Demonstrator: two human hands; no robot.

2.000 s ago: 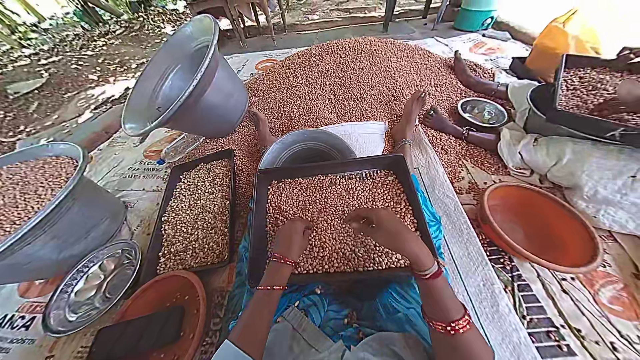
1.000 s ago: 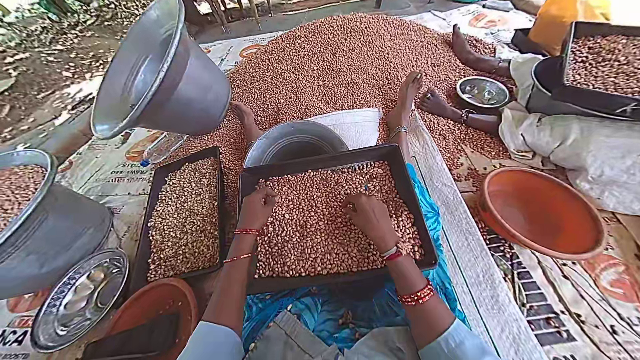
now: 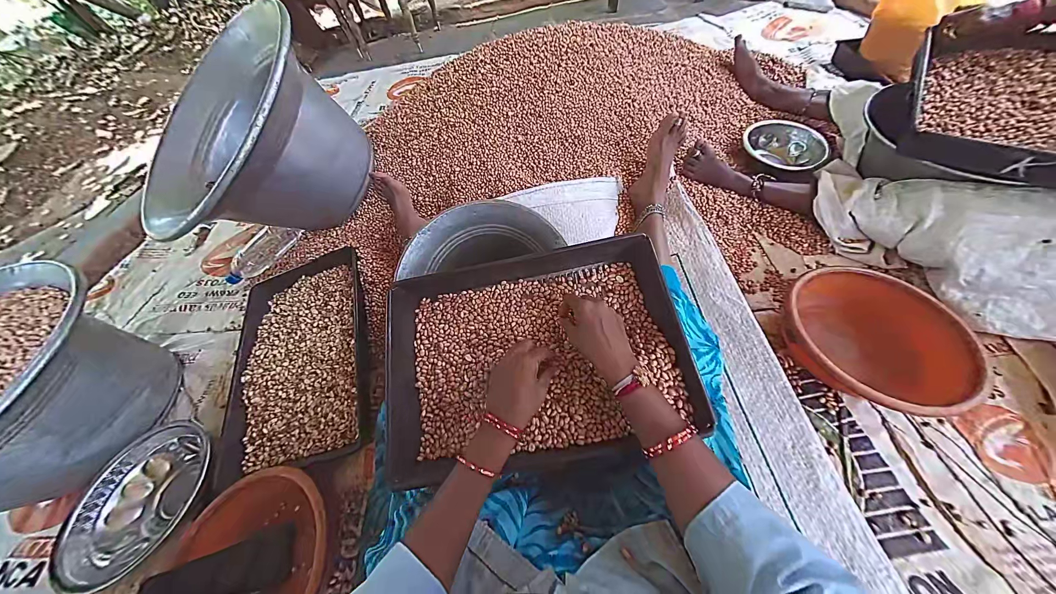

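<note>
A black rectangular tray (image 3: pixel 404 371) full of pinkish-brown shelled nuts or beans (image 3: pixel 487 313) lies over my lap, its far side against a round metal basin (image 3: pixel 478 235). My left hand (image 3: pixel 518 384) rests low over the nuts near the tray's middle, fingers curled. Farther up and to the right, my right hand (image 3: pixel 596 330) is over the nuts with thumb and fingertips close together. Whether either hand pinches a nut cannot be seen. Left of my tray is a second black tray (image 3: pixel 360 346) of paler nuts or beans (image 3: pixel 301 363).
A large heap of nuts (image 3: pixel 544 107) spreads ahead. At left are a tilted metal tub (image 3: pixel 309 148), a filled tub (image 3: pixel 91 404), a steel plate (image 3: pixel 186 462), a plastic bottle (image 3: pixel 264 252) and an orange basin (image 3: pixel 309 503). Another orange basin (image 3: pixel 887 338) and a person's feet (image 3: pixel 709 165) are at right.
My left hand has moved from the tray's left part toward its middle, nearer my right hand. My right hand has moved toward the far side of the tray.
</note>
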